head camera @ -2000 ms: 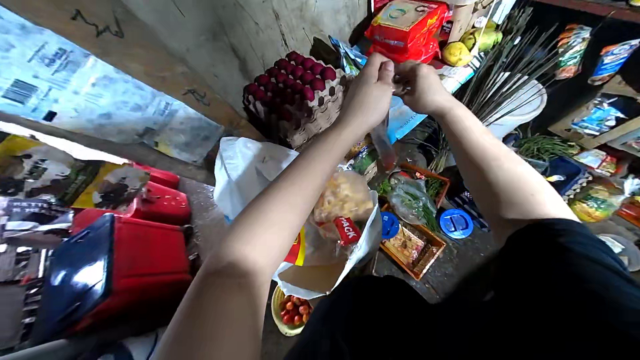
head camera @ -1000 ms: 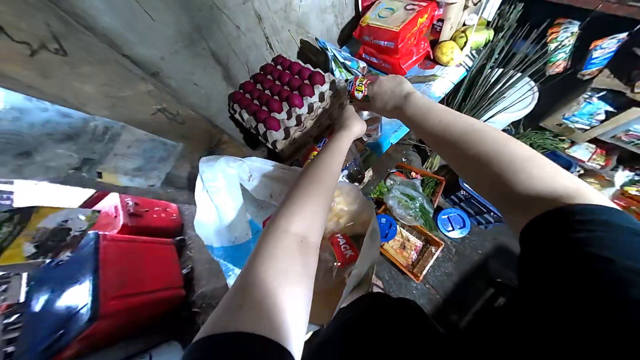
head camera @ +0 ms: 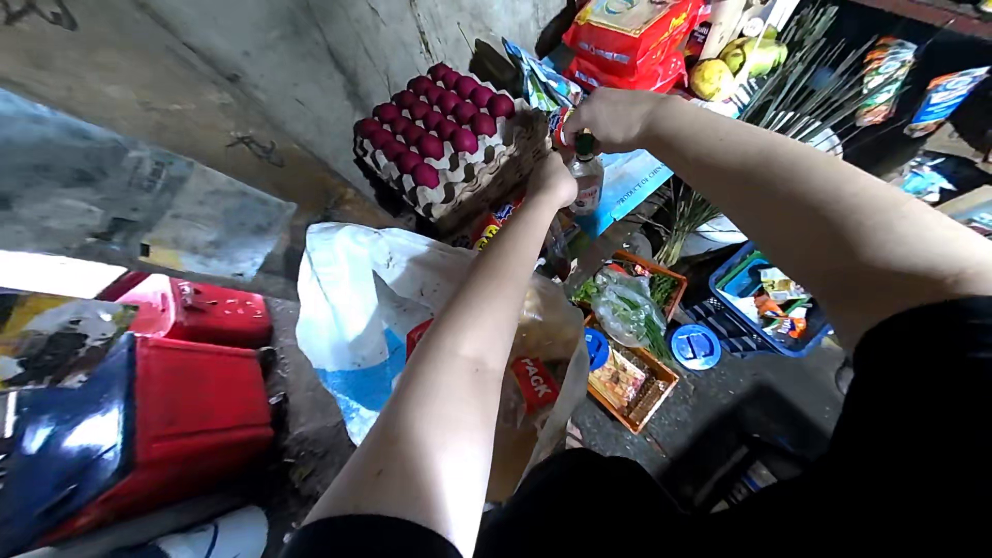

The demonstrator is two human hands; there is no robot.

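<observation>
Both arms reach forward to the right of stacked egg trays filled with dark red eggs. My left hand is at the trays' right side, its fingers mostly hidden. Just beyond and to the right, my right hand has curled fingers by a small red-and-yellow packet; whether it grips the packet is unclear. Below the right hand stands a clear glass bottle with a dark cap. Under my left forearm lies an open white sack holding a clear plastic bag of yellowish contents and a red pack.
Red bins stand at the left. Orange crates with greens, a blue basket and a round blue lid are at the right. Red packages and green-yellow fruit lie at the back.
My hands have come down from in front of the red packages to the right side of the egg trays. The red-and-yellow packet at my right hand shows since one second ago.
</observation>
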